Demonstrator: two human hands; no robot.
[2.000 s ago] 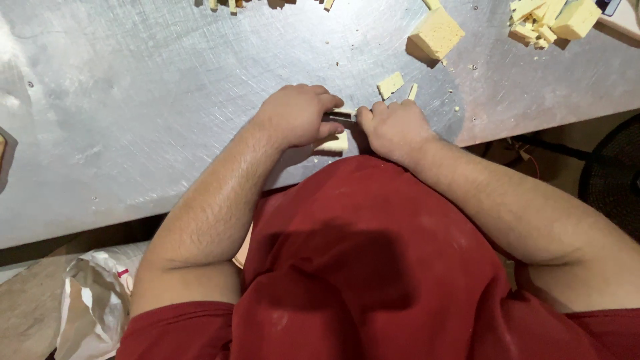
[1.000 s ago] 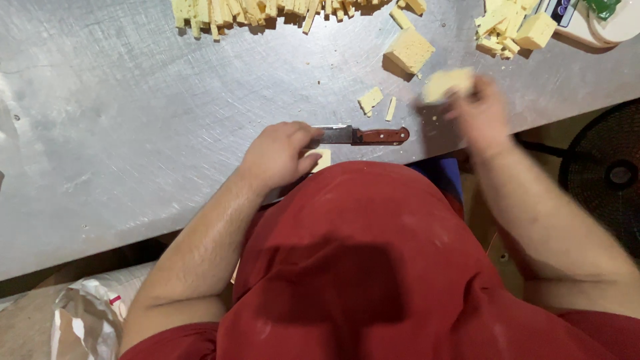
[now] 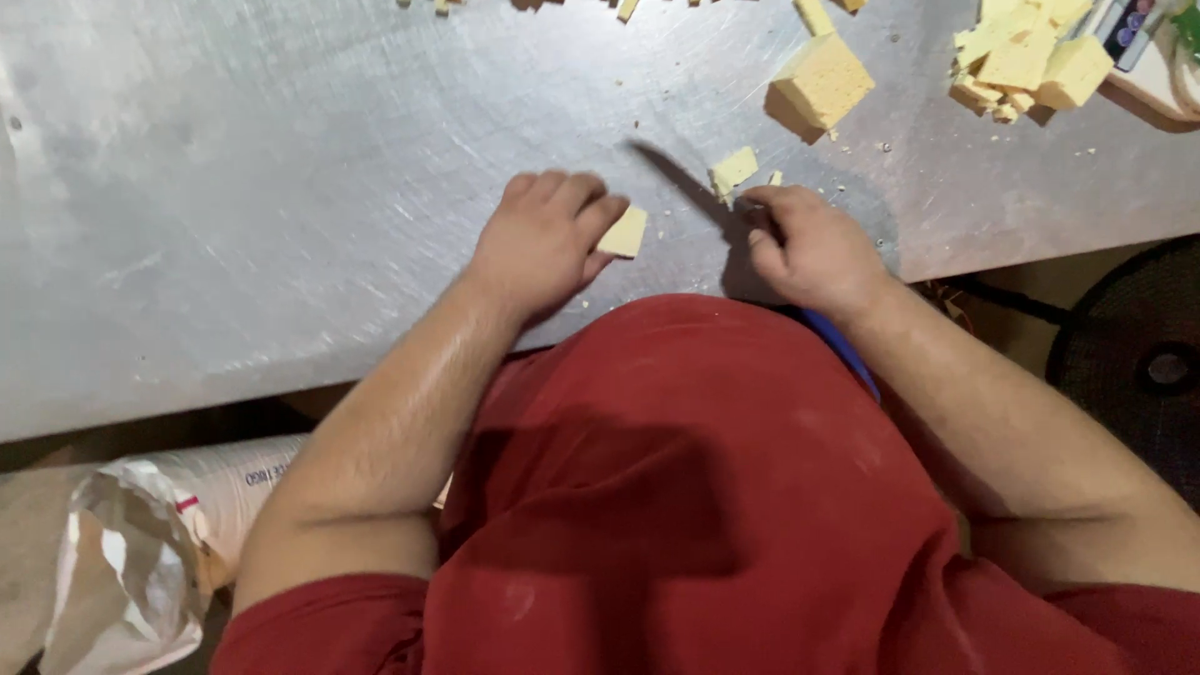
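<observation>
My left hand rests on the metal table with its fingers closed on a piece of pale yellow cheese. My right hand grips a kitchen knife; its blade points up and to the left, blurred, and its handle is hidden in the fist. Just beyond the knuckles lie a small flat cheese piece and a thin cheese strip. Farther back sits a larger cheese block, with another stick-shaped piece touching its far side.
A heap of cheese slices and chunks lies at the back right, beside a pale board at the frame's edge. Cut cheese sticks show along the top edge. Below the metal table are a black fan and an open sack.
My right hand has come back from the right, where it held a cheese slice a second ago, and has picked up the knife that lay on the table.
</observation>
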